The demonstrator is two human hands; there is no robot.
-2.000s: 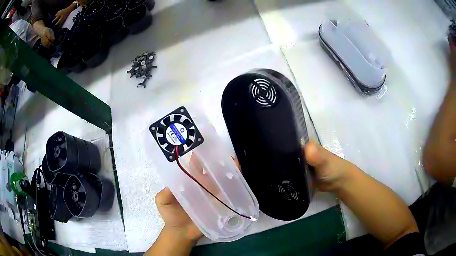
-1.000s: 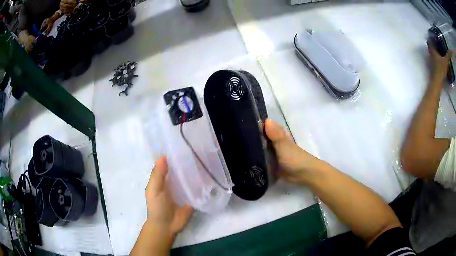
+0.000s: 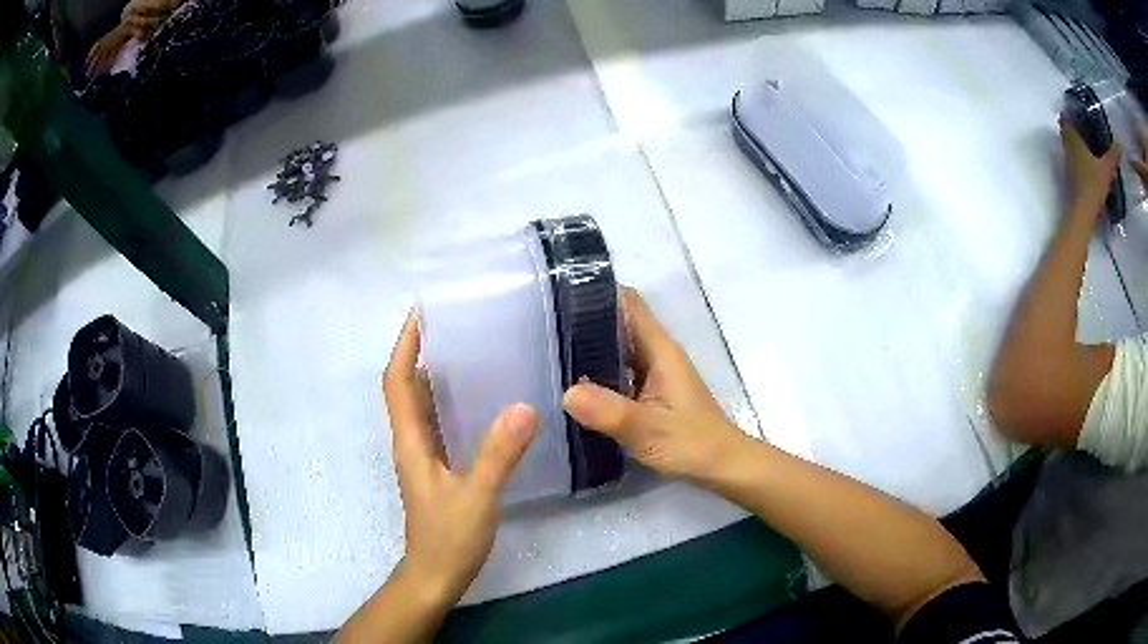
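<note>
The translucent tank (image 3: 491, 365) and the black base (image 3: 592, 340) are together, side by side, with the tank's edge against the base's rim. My left hand (image 3: 447, 466) holds the tank from the left, thumb on its near face. My right hand (image 3: 661, 403) grips the base from the right, thumb on its ribbed side wall. Shiny clear film shows on the base's far end. The fan and its wire are hidden, and so is the base's vented face.
A translucent-topped unit (image 3: 818, 164) lies at the upper right. Small dark parts (image 3: 305, 180) lie in a pile at the upper left. Black housings (image 3: 132, 434) stand at left by the green bar (image 3: 120, 201). Another person's arm (image 3: 1051, 315) is at the right.
The tank and base have turned from showing fan and vents to showing their sides, and now meet edge to edge. My hands still hold them, thumbs now on the near side.
</note>
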